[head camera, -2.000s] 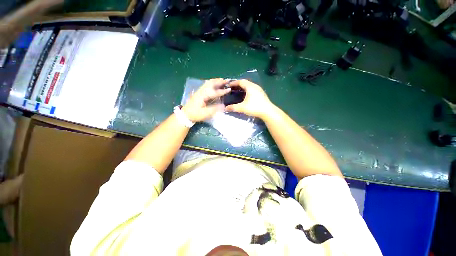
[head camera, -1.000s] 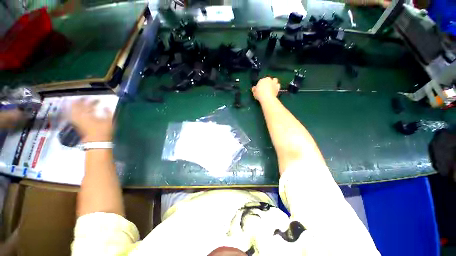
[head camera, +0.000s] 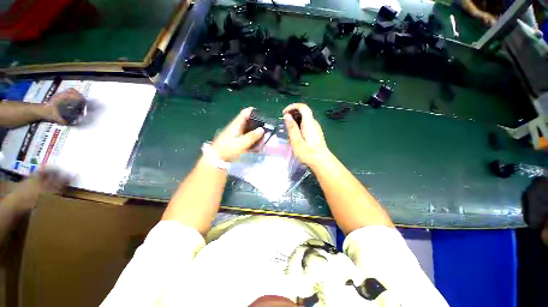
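My left hand (head camera: 238, 139) holds a black power adapter (head camera: 255, 122) above the bench, with its fingers around the block. My right hand (head camera: 306, 137) is close beside it and holds a dark bundle (head camera: 295, 116), which looks like the adapter cord. Clear plastic bags (head camera: 273, 178), whitish with glare, lie on the green bench top just below and between my hands. The hands partly cover the upper part of the bags.
A pile of black adapters (head camera: 264, 57) lies at the far side. A single adapter (head camera: 381, 95) lies to the right of my hands. A printed carton (head camera: 114, 129) is at left, where another person's hand holds a bagged adapter (head camera: 72, 108). A blue bin (head camera: 474, 261) is below the edge at right.
My left hand has come back from the carton, where it was with a dark item, to above the bags. My right hand has moved back from the far side and now holds the dark bundle.
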